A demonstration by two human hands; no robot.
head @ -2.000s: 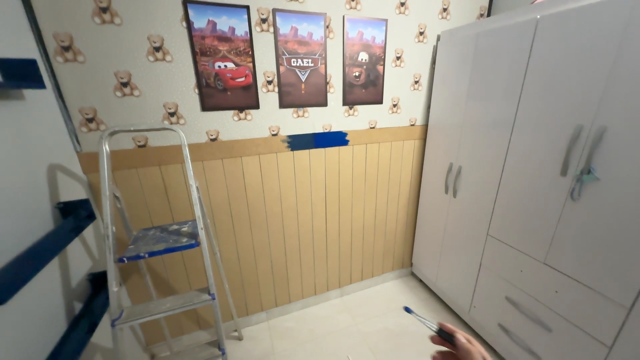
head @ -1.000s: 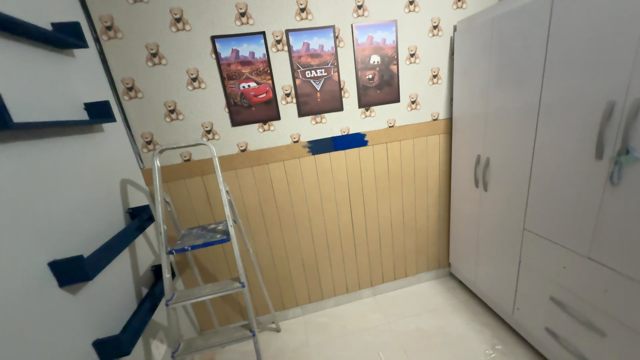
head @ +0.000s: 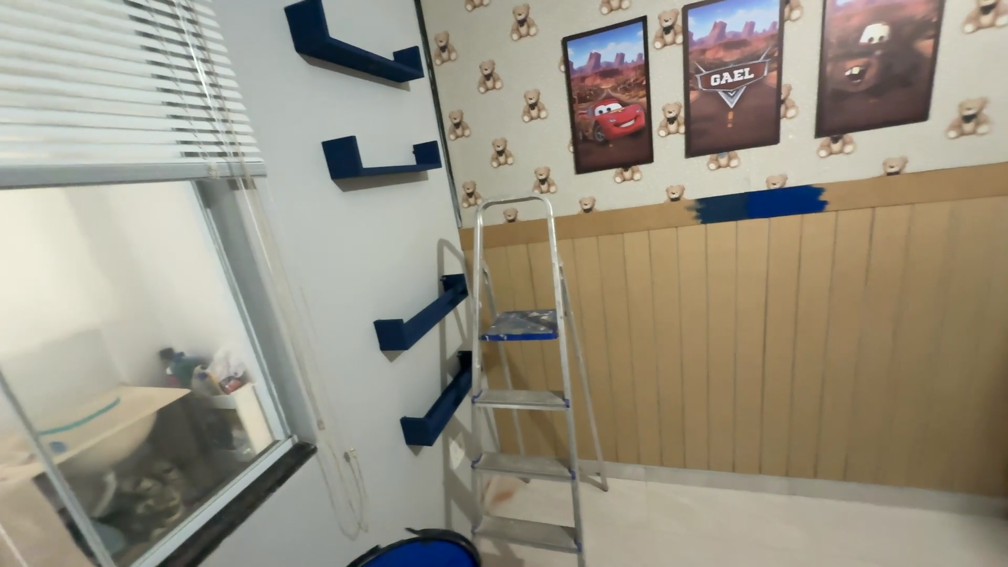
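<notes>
Neither my left hand nor my right hand shows in the head view now. An aluminium stepladder (head: 521,400) with a paint-marked top platform (head: 521,325) stands in the corner, before the wood-toned panelling (head: 709,331). Two touching patches of blue paint (head: 760,205), one darker than the other, cover part of the panelling's top rail. At the bottom edge, a round container with a black rim and a blue inside (head: 425,551) is partly cut off by the frame.
Navy wall shelves (head: 421,319) jut from the left wall close to the ladder. A window (head: 142,315) with white blinds (head: 110,87) and hanging cords is further left. Three framed car pictures (head: 608,94) hang on the teddy-bear wallpaper. Pale floor (head: 709,524) runs along the panelling.
The view has swung left, bringing in the window and the round container; the white wardrobe is out of frame. A hand with a thin brush, visible at lower right two seconds ago, is out of view.
</notes>
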